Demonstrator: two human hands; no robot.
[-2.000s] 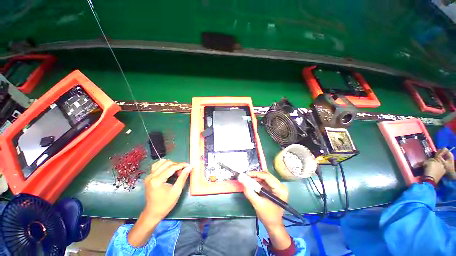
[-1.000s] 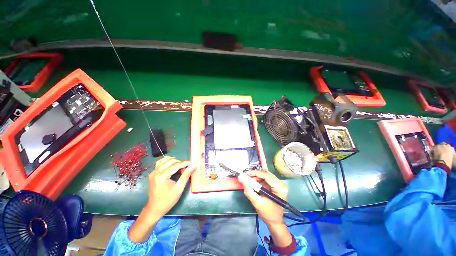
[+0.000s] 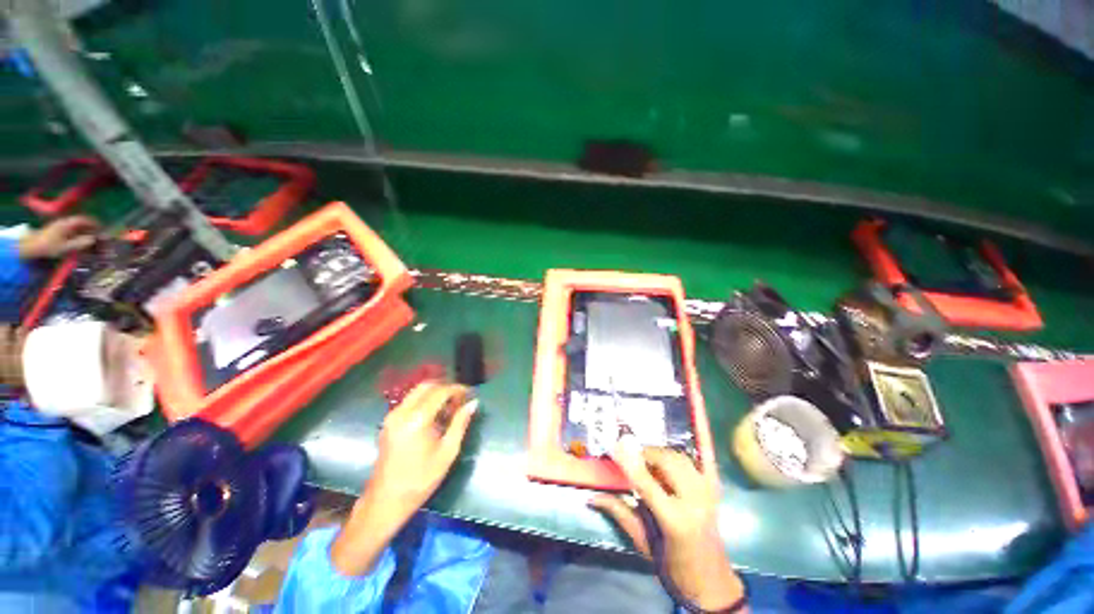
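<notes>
The open tablet (image 3: 624,360), with a silver-grey battery, lies in an orange-red foam tray (image 3: 547,390). My right hand (image 3: 672,510) is at the tray's near edge, holding the soldering iron (image 3: 627,456); its white part points at the tablet's near end, and its tip is blurred. My left hand (image 3: 420,444) is left of the tray, fingertips over the near side of the red-wired pile (image 3: 406,380). Whether its fingers pinch anything is too blurred to tell. A black block (image 3: 469,357) lies beside the pile. A thin pale wire (image 3: 348,78) hangs from above.
Right of the tray are a whitish tub (image 3: 786,441), a small fan (image 3: 753,348) and the iron stand (image 3: 903,398). At left are another orange tray (image 3: 348,228), a blue desk fan (image 3: 204,494) and a person's hand (image 3: 60,236). More trays lie behind.
The view has swung left, so the bench things sit further right, and a neighbour's hand and white cap show at left. My left hand has moved left from the tray to the red pile.
</notes>
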